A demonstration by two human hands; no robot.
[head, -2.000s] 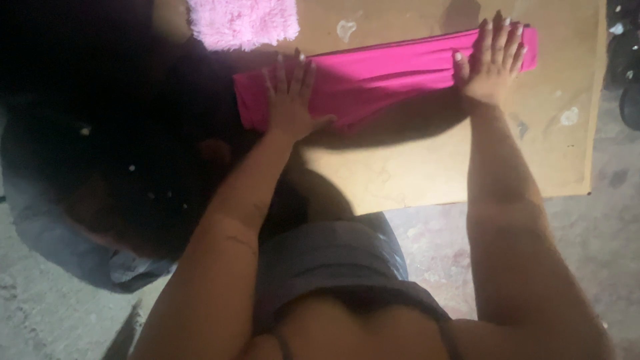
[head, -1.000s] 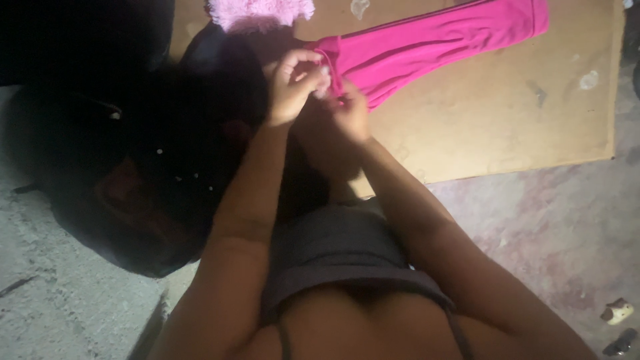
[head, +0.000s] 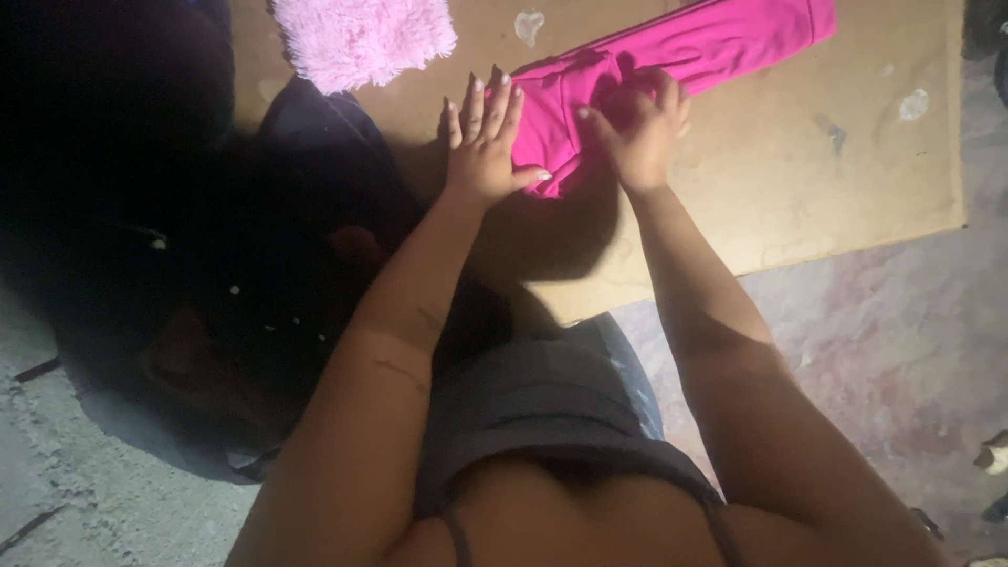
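Note:
A bright pink cloth garment point(head: 732, 43) lies as a long folded strip on a cardboard sheet, its left part wider and wrinkled. My left hand point(head: 484, 150) rests palm down at the garment's left end, fingers spread, thumb over the lower corner. Over the middle of the garment is my right hand point(head: 646, 130), fingers bent and thumb apart; shadow hides whether its fingertips pinch the fabric. A fluffy light pink piece point(head: 366, 39) lies up and to the left of my left hand.
The cardboard sheet point(head: 835, 189) bears pale stains, and its front edge crosses above the floor point(head: 850, 339). Dark material, with a dark cloth-like part, fills the left side close to my left arm. Small objects lie on the floor at the lower right.
Both hands pressed flat on the strip's two ends two seconds ago, then met at its left end. Now they are apart again, and the left end is partly folded over toward the right.

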